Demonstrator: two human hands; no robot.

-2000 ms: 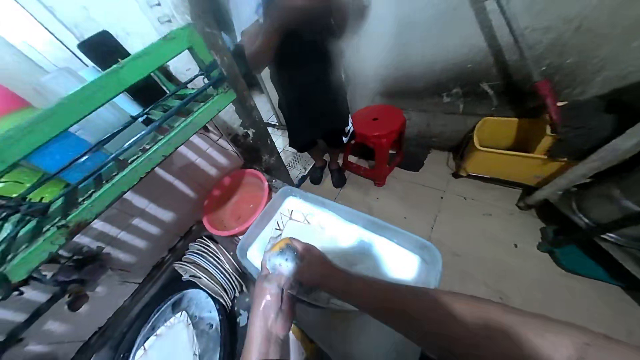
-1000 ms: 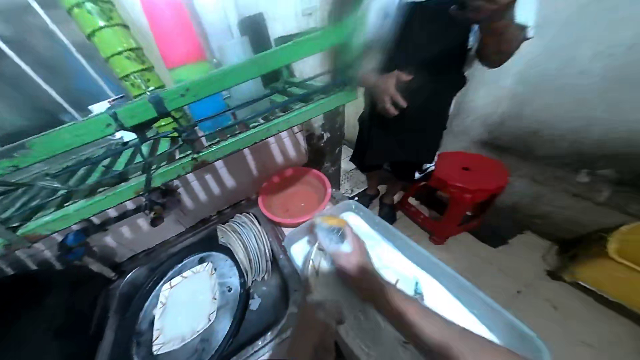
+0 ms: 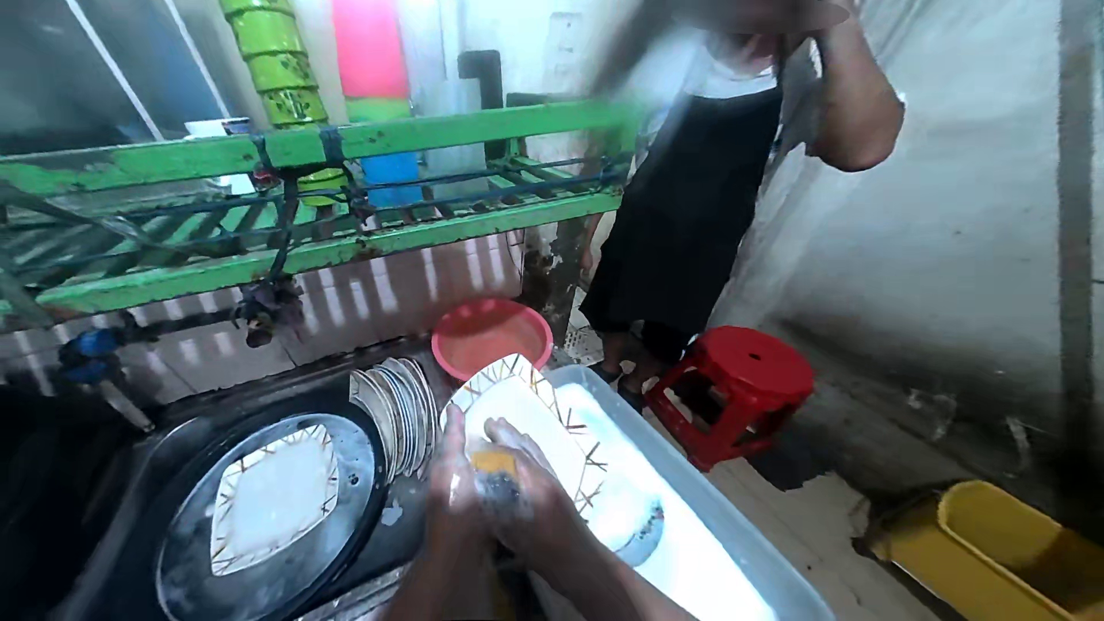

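Observation:
My left hand (image 3: 454, 483) grips the left edge of a white patterned plate (image 3: 539, 414), its fingers along the rim. Against the plate's face is my right hand (image 3: 526, 483), with a soapy yellow sponge (image 3: 494, 463) between the palm and the plate side. Under and right of the plate lies a translucent plastic tub (image 3: 720, 526) with suds and another dish (image 3: 642, 535) in it. At the left, a similar plate (image 3: 276, 500) lies in a round basin of water (image 3: 345, 543). Several plates (image 3: 401, 418) stand on edge beside that basin.
A pink basin (image 3: 492, 336) sits behind the tub. A green rack (image 3: 431, 224) with cups crosses the back, above a blue-handled tap (image 3: 90, 354). A person in a dark apron (image 3: 690, 198) stands beyond, near a red stool (image 3: 746, 379). A yellow bucket (image 3: 992, 552) is at right.
A patterned plate now shows upright in my hands above the tub. The view has swung left, bringing the rack and round basin further in. The other person's arm has risen.

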